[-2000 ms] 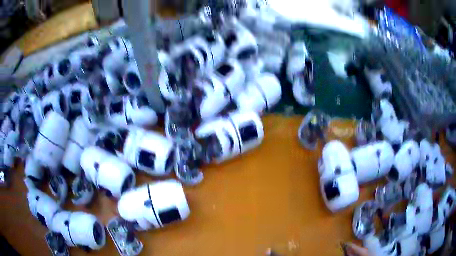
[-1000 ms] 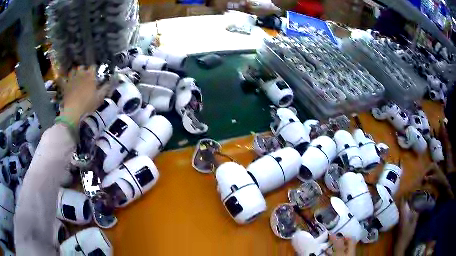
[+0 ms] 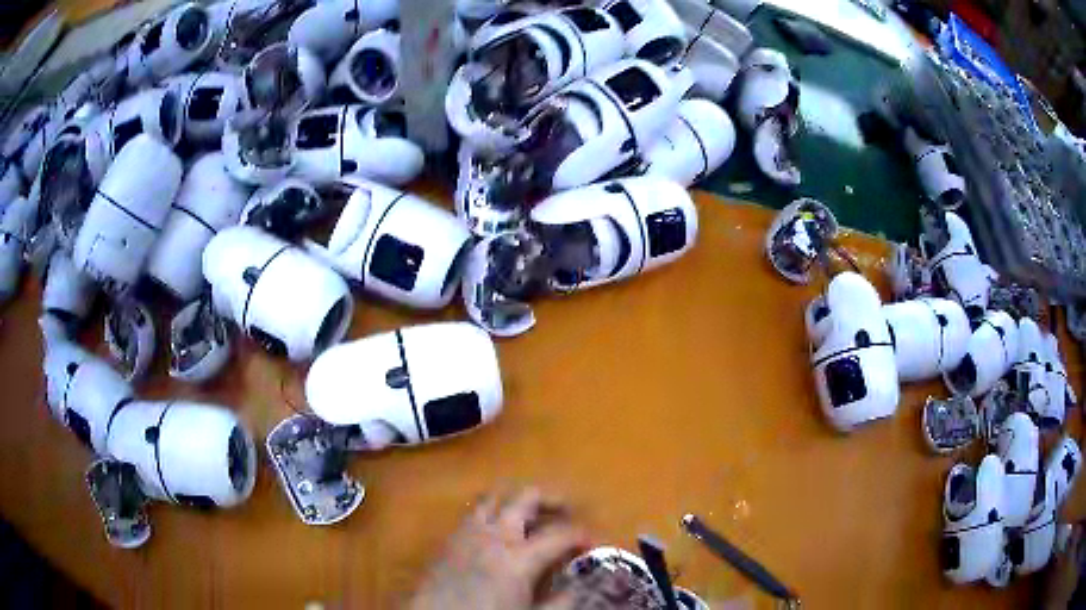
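Note:
My left hand [image 3: 506, 554] is blurred at the bottom centre, with its fingers curled against the left side of a white camera part [image 3: 607, 567]. The part is cut off by the bottom edge, and its inside looks dark and silvery. A short dark bar [image 3: 657, 574] crosses the part's right side. A longer slim dark bar, like tweezers [image 3: 738, 558], lies slanted to the right of it. Whether the two bars belong together cannot be told. My right hand is not in view.
White camera bodies [image 3: 405, 384] with open shells [image 3: 314, 470] crowd the left and back of the orange-brown tabletop [image 3: 667, 405]. More camera bodies [image 3: 854, 358] stand at the right, near an open shell [image 3: 803, 238]. A green mat [image 3: 834, 155], parts trays [image 3: 988, 179] and a metal upright [image 3: 426, 72] are behind.
The view has swung right and back left. My left hand has come from the tall ribbed stack to the bottom centre, where the camera part and dark bars now show. The other hands have left view.

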